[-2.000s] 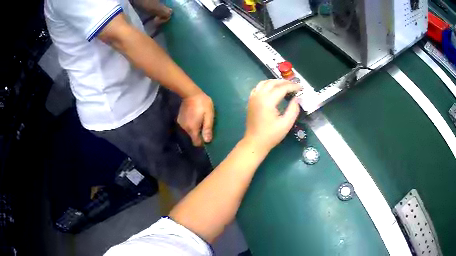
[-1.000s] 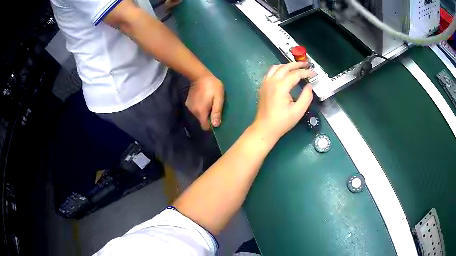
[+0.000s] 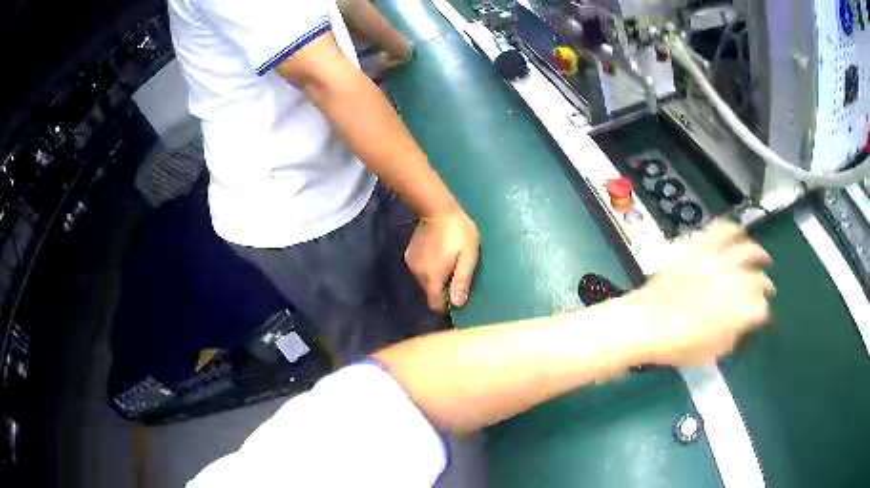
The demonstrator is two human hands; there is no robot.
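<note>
My left hand (image 3: pixel 711 295) reaches in from the lower left over the silver-white rail. It is blurred, its fingers are bent, and whether it holds anything cannot be told. A black round insert with a pale centre (image 3: pixel 687 428) lies on the green surface at the lower right, beside the rail. A dark round piece (image 3: pixel 597 288) shows just above my forearm. Three black rings (image 3: pixel 670 191) lie in a row inside the machine frame's opening, beyond my hand. My forearm hides part of the green surface. My right hand is out of view.
A coworker's hand (image 3: pixel 445 255) rests at the near edge of the green surface (image 3: pixel 496 181). A red emergency stop button (image 3: pixel 620 193) stands on the pale machine frame. A black round object (image 3: pixel 511 65) sits on the rail farther up. A pale hose (image 3: pixel 739 124) curves above the frame.
My left hand has moved right from beside the red button, across the rail. Black rings now show in the opening, which showed bare green before. The view has shifted, and the perforated plate has left it.
</note>
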